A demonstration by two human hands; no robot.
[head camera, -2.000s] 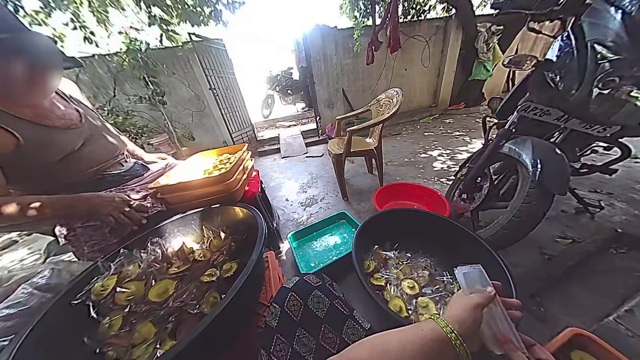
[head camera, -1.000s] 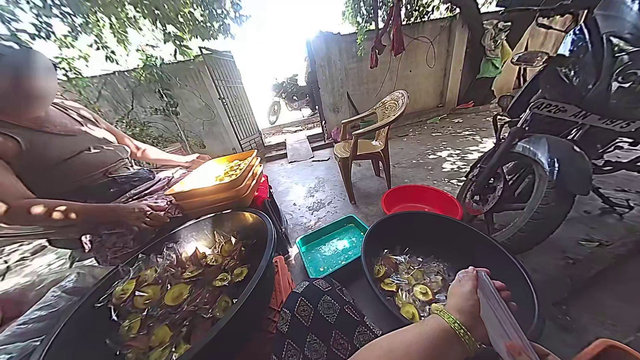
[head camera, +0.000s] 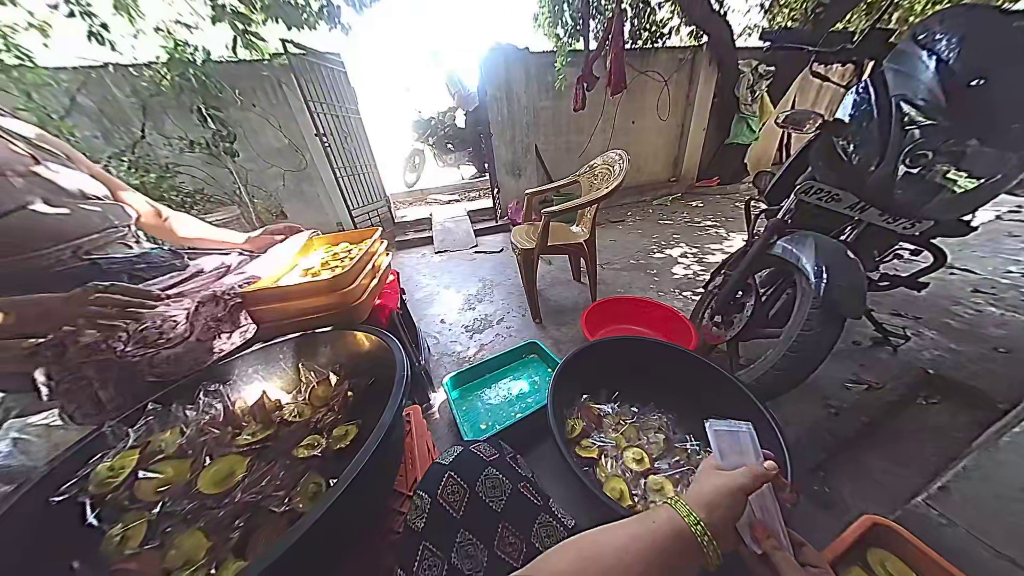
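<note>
My left hand [head camera: 724, 496], with yellow-green bangles at its wrist, grips a stack of clear plastic sleeves [head camera: 734, 445] at the right, over the rim of a black basin [head camera: 688, 376]. My right hand [head camera: 788, 552] touches the lower end of the same stack from below, partly hidden at the bottom edge. Inside that basin lie small clear packets with yellow-green round pieces [head camera: 636, 458]. A larger black basin [head camera: 392, 400] at the left holds many similar packets [head camera: 222, 474]. An orange tray [head camera: 888, 528] with yellow pieces is at the lower right.
A teal tray [head camera: 500, 388] lies between the basins, near a red tub [head camera: 638, 320]. Another person [head camera: 72, 208] sits at the left beside stacked orange trays [head camera: 320, 276] of yellow pieces. A plastic chair [head camera: 572, 216] stands ahead, a motorcycle [head camera: 800, 296] at the right.
The other person's far hand has moved to the edge of the stacked orange trays. My left hand still grips the sleeves. The view has shifted slightly.
</note>
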